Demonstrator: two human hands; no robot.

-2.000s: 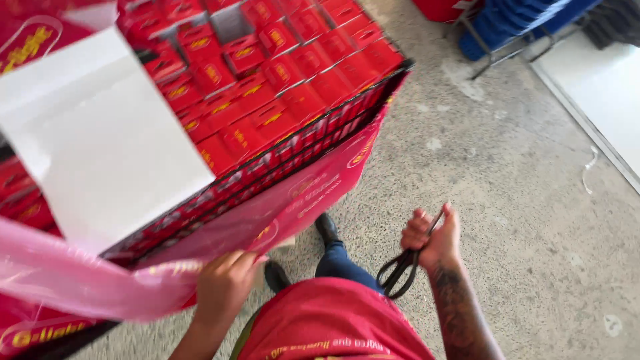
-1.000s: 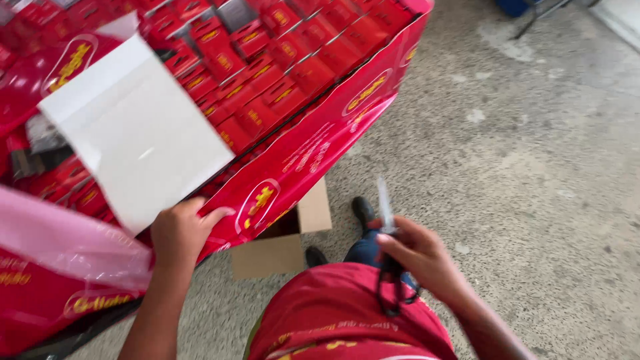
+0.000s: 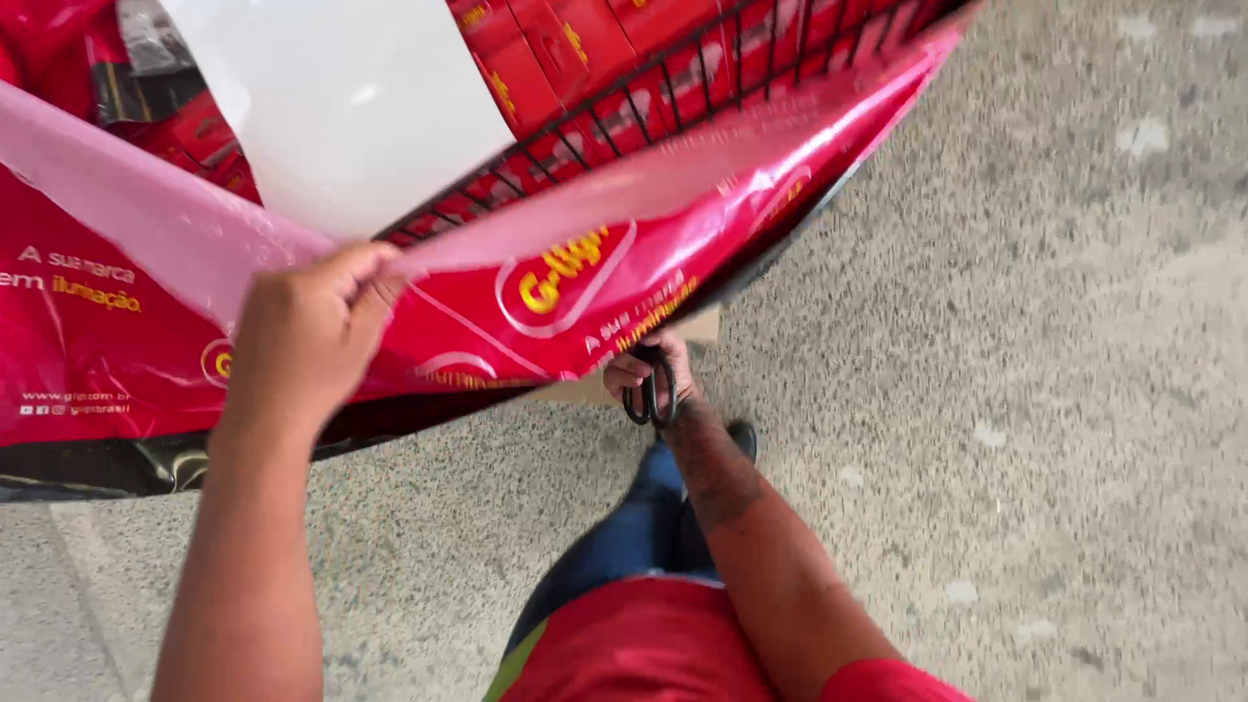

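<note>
My left hand (image 3: 312, 331) pinches the upper edge of a red printed plastic wrap (image 3: 575, 292) and holds it away from a black wire basket (image 3: 663, 93). Packed in the basket are small red cardboard boxes (image 3: 531, 63), with a white sheet (image 3: 351, 107) lying on them. My right hand (image 3: 653, 370) grips black-handled scissors (image 3: 650, 390) just under the lower edge of the wrap; their blades are hidden behind the wrap and fingers.
A cardboard box (image 3: 575, 390) shows partly on the speckled concrete floor (image 3: 1024, 390) below the wrap. My shoe (image 3: 743, 441) stands near it. Black plastic (image 3: 97, 468) hangs at the wrap's bottom left.
The wrap's edge, which lay close to the basket a second ago, is now pulled outward by my left hand. My right hand with the scissors has moved to beneath the wrap.
</note>
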